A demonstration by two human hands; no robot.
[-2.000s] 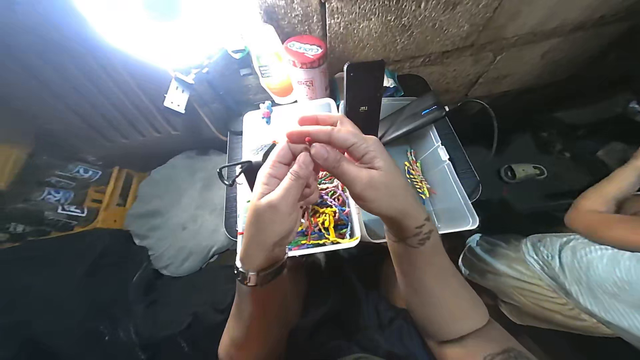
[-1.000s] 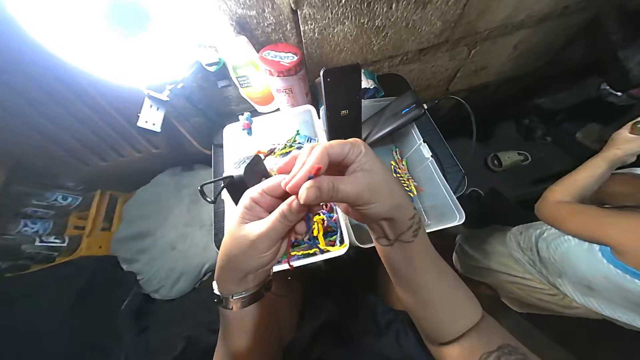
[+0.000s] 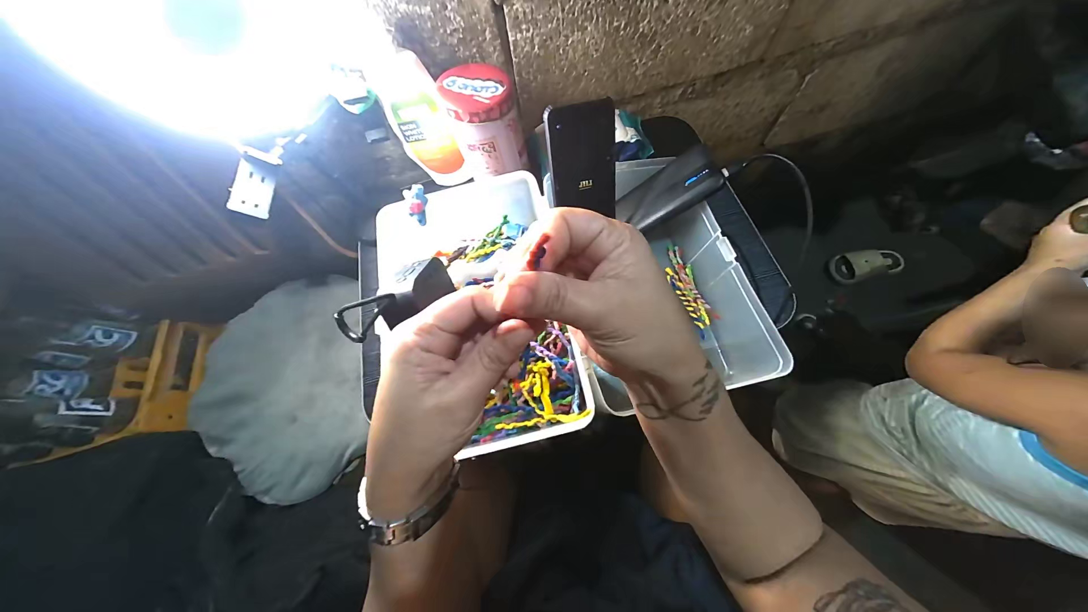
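Observation:
My left hand [image 3: 450,365] and my right hand [image 3: 608,297] meet fingertip to fingertip above a white plastic container [image 3: 523,442] of many-coloured braided cords. Between the fingers of my right hand shows a short red and dark cord [image 3: 537,252]. My left thumb and forefinger are pinched close by, and its lower part is hidden behind the fingers. More finished-looking braided cords [image 3: 687,289] lie in the clear plastic lid or tray [image 3: 748,340] on the right. A black phone [image 3: 582,157] stands upright behind my right hand.
A black power bank [image 3: 671,187] with a cable rests across the tray. Behind stand a red-lidded jar [image 3: 480,119] and a bottle [image 3: 425,127], against a block wall. A bright lamp glares at upper left. A round grey cushion [image 3: 280,391] is at left; another person [image 3: 977,365] sits at right.
My hands stay together at the cord, with the fingers shifted a little. More of the red cord stands out above the right thumb than two seconds ago. The view has shifted somewhat.

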